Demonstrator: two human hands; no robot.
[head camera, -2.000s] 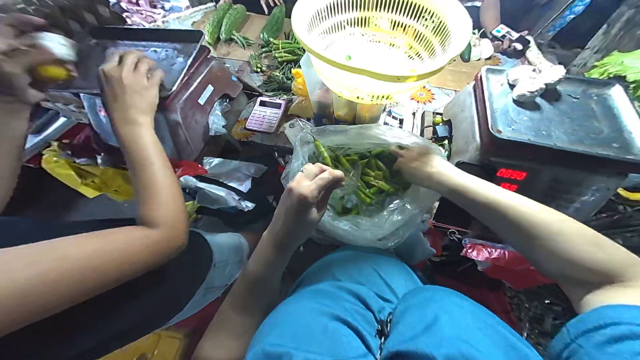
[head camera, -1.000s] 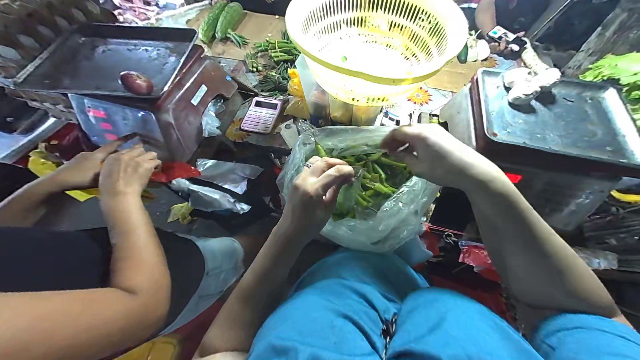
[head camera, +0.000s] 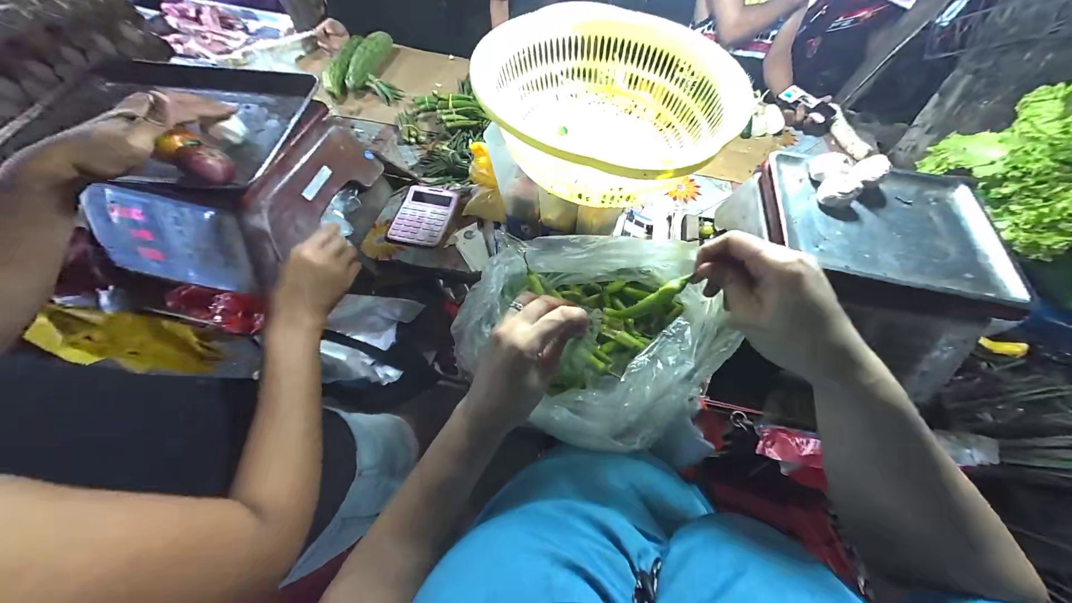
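A clear plastic bag (head camera: 586, 419) full of green chili peppers (head camera: 615, 335) lies open by my lap. My right hand (head camera: 766, 297), at the bag's right rim, pinches a long green chili pepper (head camera: 657, 299) by its stem end. Over the left side of the peppers is my left hand (head camera: 536, 343), wearing a ring, its fingers curled; whether something is between them cannot be told. Behind the bag a yellow plastic colander (head camera: 607, 163) rests on top of containers.
A digital scale with garlic bulbs on its metal tray (head camera: 904, 243) is at right, beside leafy lettuce (head camera: 1005, 167). On the left, a co-worker's hands reach around another scale (head camera: 167, 239) holding vegetables. A pink calculator (head camera: 423, 216) and cucumbers (head camera: 368, 60) lie behind.
My right hand has moved to the bag's right rim, with a chili pepper now plainly in its fingers. The co-worker's hands have come up from below the left scale to its tray.
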